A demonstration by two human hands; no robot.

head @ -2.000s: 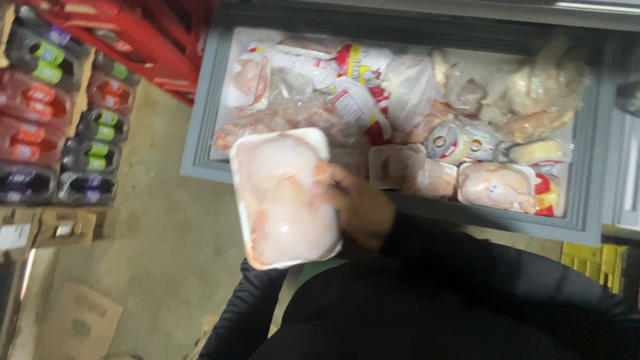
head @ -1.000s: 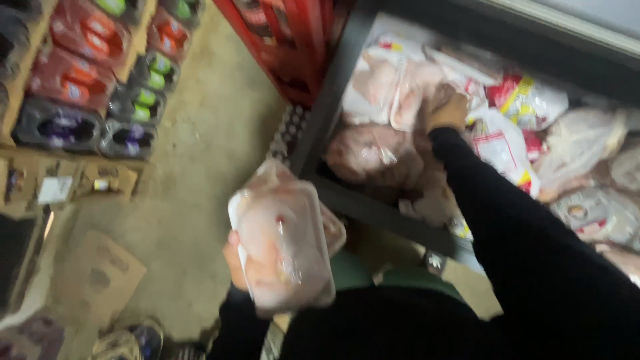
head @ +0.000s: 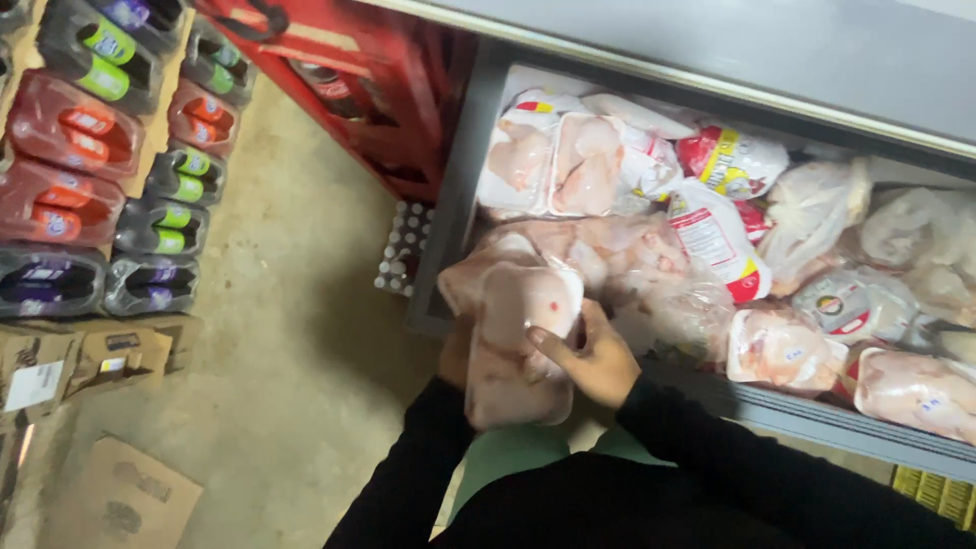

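A wrapped white tray of raw chicken pieces (head: 515, 351) is held over the near left edge of an open chest freezer (head: 450, 160). My right hand (head: 598, 358) grips its right side, thumb on top. My left hand (head: 456, 351) holds from the left, mostly hidden behind the tray. Another wrapped chicken pack (head: 465, 278) shows just behind it. Inside the freezer, two chicken trays (head: 587, 164) lie side by side at the far left. Bagged chicken (head: 717, 236), knotted plastic bags (head: 812, 213) and more trays (head: 785, 351) fill the rest.
Red bottle crates (head: 366, 84) stand against the freezer's left side, with a pack of white-capped bottles (head: 404, 244) below. Shrink-wrapped drink bottles (head: 72, 130) stand at left above cardboard boxes (head: 99, 358). Flattened cardboard (head: 122, 496) lies on the floor. A yellow crate (head: 938, 492) shows at lower right.
My right hand has come back from the trays at the freezer's far left to the held tray. The held packs have moved from beside the freezer to over its near edge.
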